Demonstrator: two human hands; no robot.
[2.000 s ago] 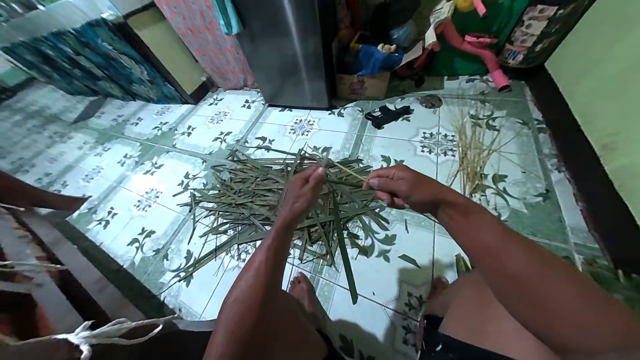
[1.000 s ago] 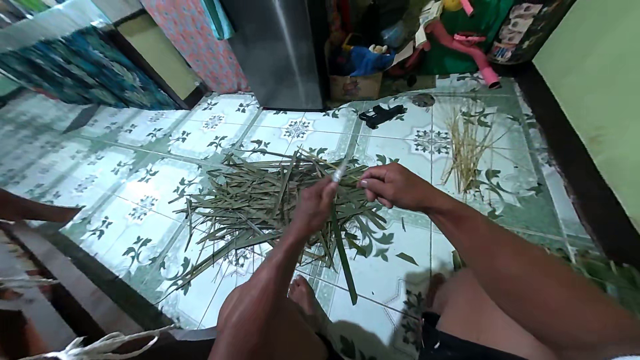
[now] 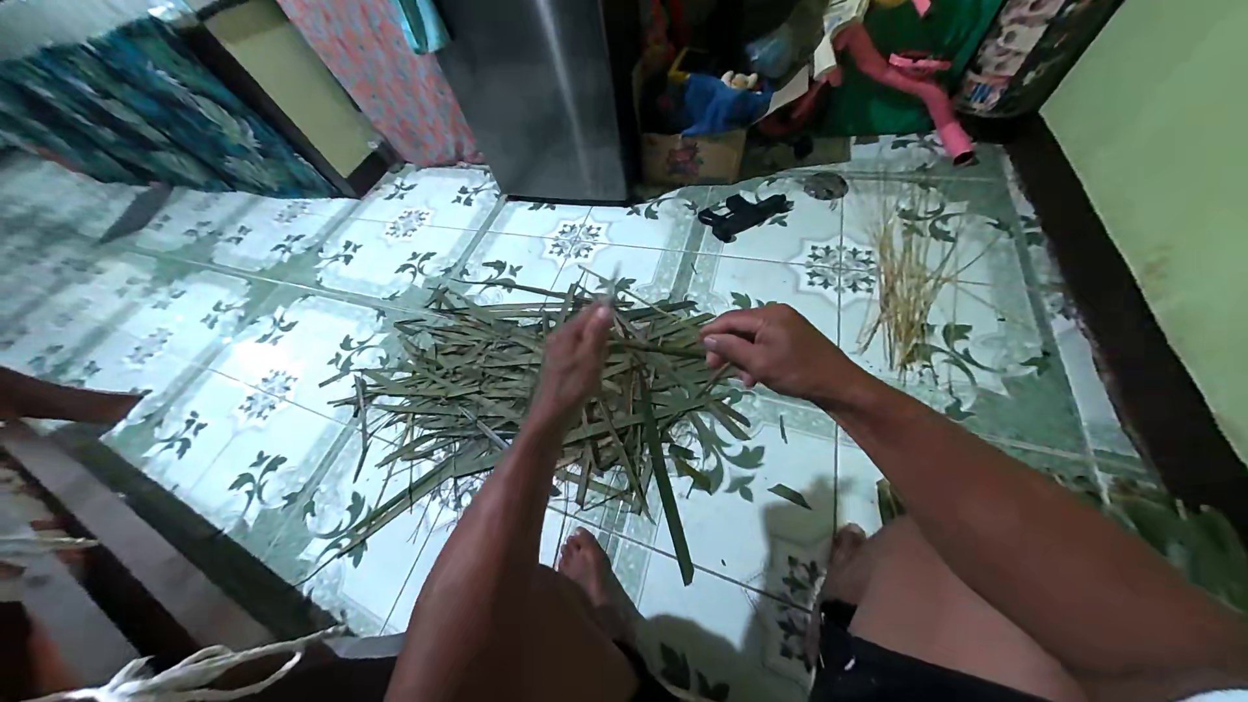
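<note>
My left hand (image 3: 573, 359) is closed around a thin, blurred, blade-like piece (image 3: 614, 285) that points up from its fingertips; its exact kind cannot be told. To its right, my right hand (image 3: 756, 349) has thumb and fingers pinched close together; a narrow green strip seems to reach its fingertips, but blur hides whether it is held. Beneath both hands lies a loose heap of cut green leaf strips (image 3: 458, 375) on the tiled floor. One longer, wider strip (image 3: 668, 492) sticks out of the heap toward my feet. Thin pale yellow ribs (image 3: 907, 292) lie in a bundle farther right.
A dark refrigerator (image 3: 546, 107) stands ahead, beside a cardboard box (image 3: 692, 158) of mixed items. A black object (image 3: 743, 214) lies on the floor. At left are a wooden bench (image 3: 107, 546) with pale cord (image 3: 195, 671) and another person's limb (image 3: 63, 398). A green wall (image 3: 1170, 175) is at right.
The pale thin strip seen between my hands two seconds ago no longer shows there. Both hands remain over the heap, with small shifts.
</note>
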